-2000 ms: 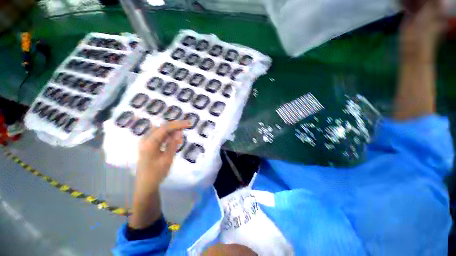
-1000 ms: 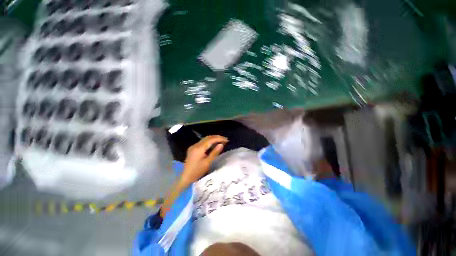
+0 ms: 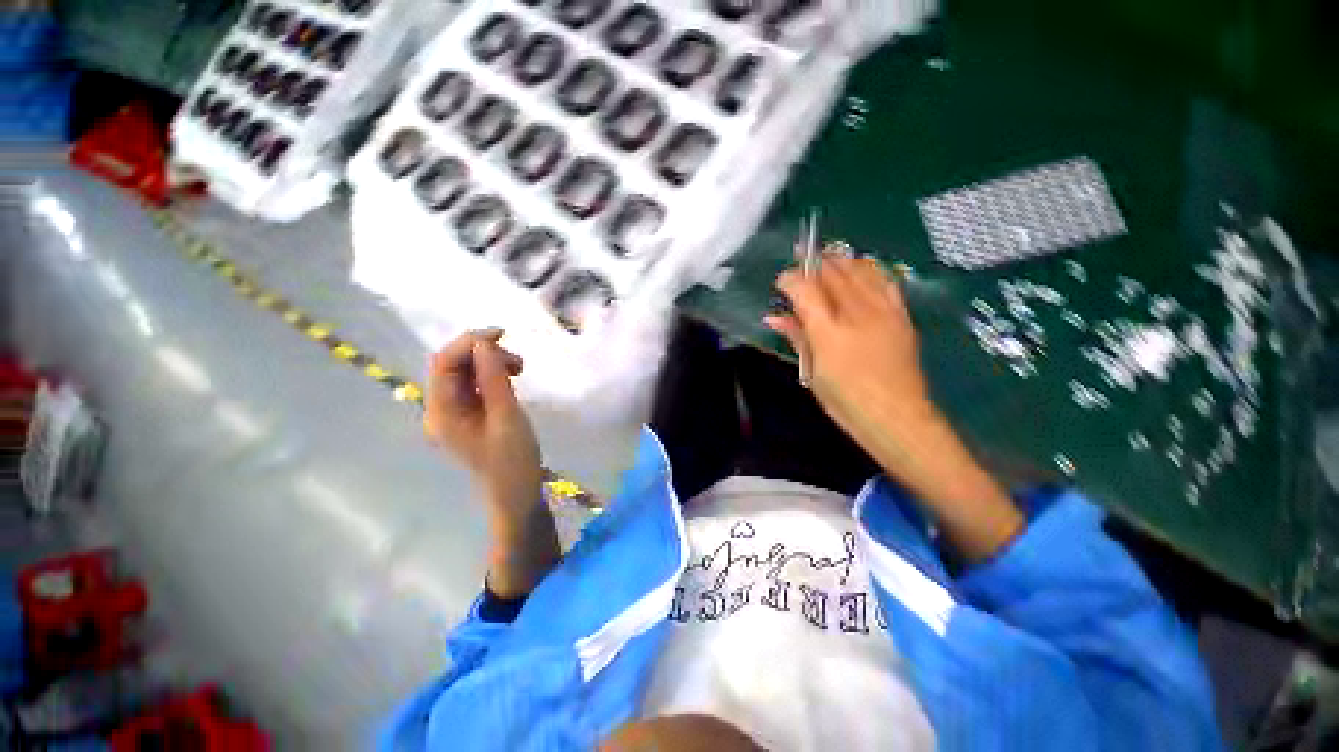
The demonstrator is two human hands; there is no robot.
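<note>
My right hand (image 3: pixel 859 331) is over the front edge of the green mat, closed around a slim silver pointed tool (image 3: pixel 809 243) that stands nearly upright. A small dark spot beside its fingers is too blurred to name. My left hand (image 3: pixel 482 404) is raised in front of the near edge of the housing tray (image 3: pixel 441 316), its fingers loosely curled and apart, with nothing visible in it. The tray holds rows of black watch housings (image 3: pixel 585 297). The adhesive sheet (image 3: pixel 1024 215) lies on the mat right of my right hand.
Loose white liner pieces (image 3: pixel 1145 350) are scattered on the green mat (image 3: pixel 969 118) at the right. A second housing tray (image 3: pixel 265 184) is at the upper left. Yellow-black floor tape (image 3: pixel 301 316) and red objects (image 3: pixel 81 610) are at the left.
My right hand, raised at the far right earlier and then unseen, is now at the mat's front edge with the tool. My left hand has moved from my lap towards the tray. The view has shifted.
</note>
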